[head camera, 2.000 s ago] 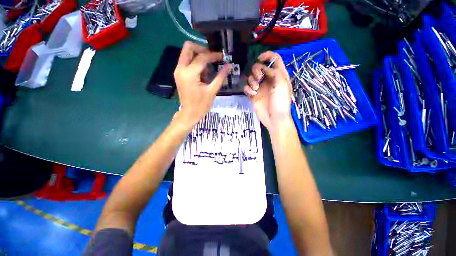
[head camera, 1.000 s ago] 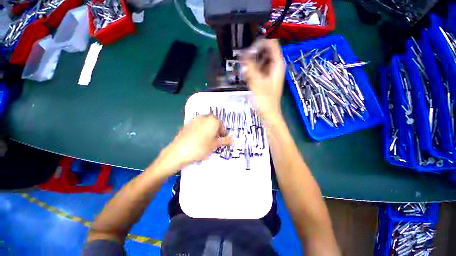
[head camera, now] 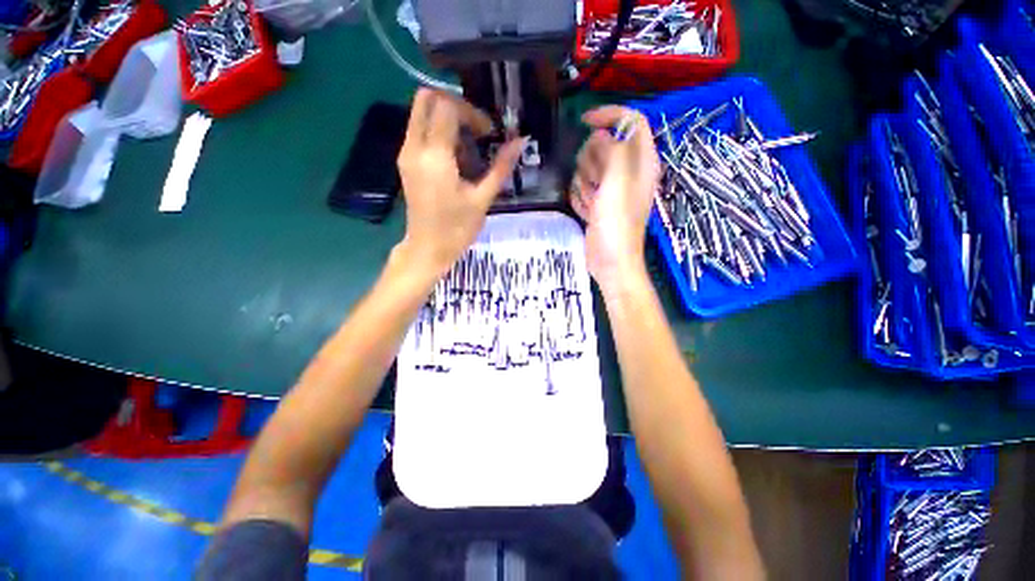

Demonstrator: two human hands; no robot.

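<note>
My left hand is at the press fixture, thumb and fingers close around its left side; a part between the fingertips is too small to make out. My right hand is just right of the dark bench press, fingers curled, with a thin silver metal pin showing at its fingers. The white tray lies in front of the press, between my forearms. Many slim metal pins lie in rows over its upper half.
A blue bin heaped with pins is right of the press, with stacked blue bins at far right. Red bins stand upper left and behind the press. A flat black rectangle and a white strip lie left.
My left hand has moved from the tray up to the press fixture. My right hand has moved slightly right, away from the press. The view has shifted slightly.
</note>
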